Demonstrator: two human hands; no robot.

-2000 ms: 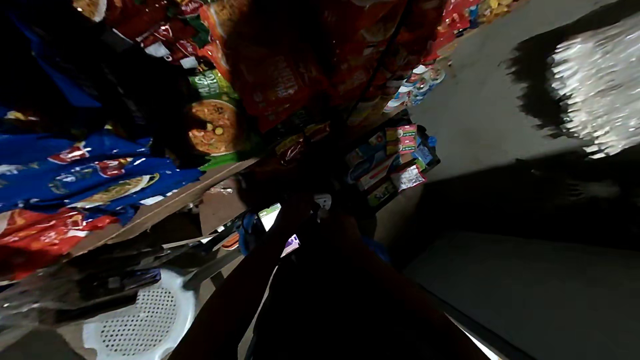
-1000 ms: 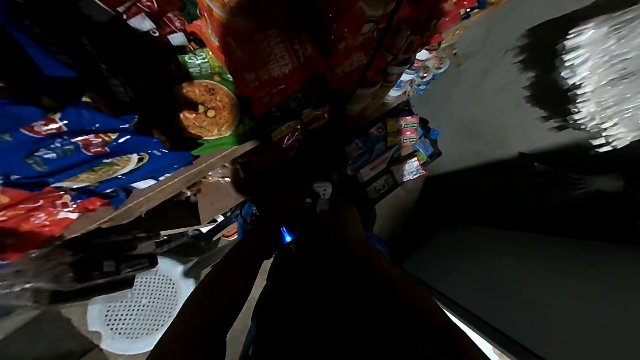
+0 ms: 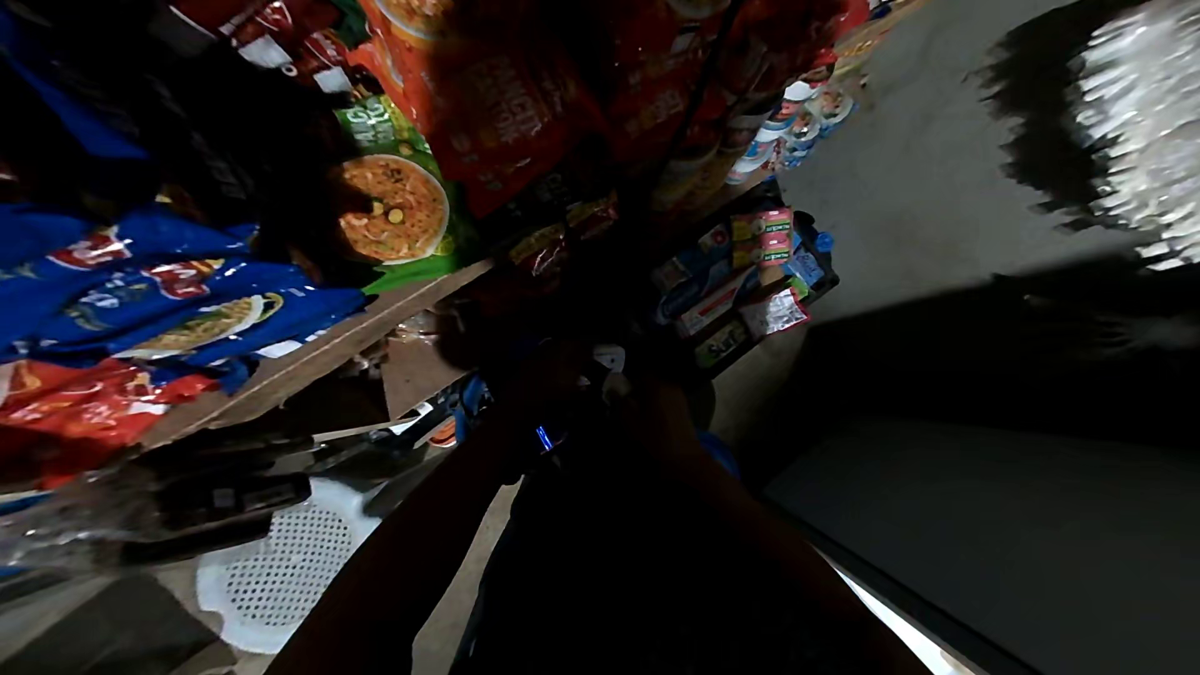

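Both my forearms reach up the middle of the head view into deep shadow. My left hand (image 3: 548,384) and my right hand (image 3: 647,389) are close together there, their fingers too dark to make out. A small pale object (image 3: 609,357) shows between them; whether either hand holds it, I cannot tell. A thin blue light (image 3: 545,438) glows near my left wrist. Just right of the hands, a dark crate (image 3: 830,272) holds small boxes and packets, among them pink-and-yellow soap boxes (image 3: 774,236) and a silvery packet (image 3: 776,312).
Blue (image 3: 178,291), red and green (image 3: 380,202) food packets lie along a wooden shelf edge (image 3: 319,361) at the left. Below stands a white perforated plastic stool (image 3: 291,562). Small tubs (image 3: 797,127) stand by the grey wall (image 3: 900,169), with shiny clear plastic (image 3: 1148,122) at upper right.
The blue light near my left wrist shows in the last two frames, where a white and purple glow showed at first. My forearms have stayed in about the same place.
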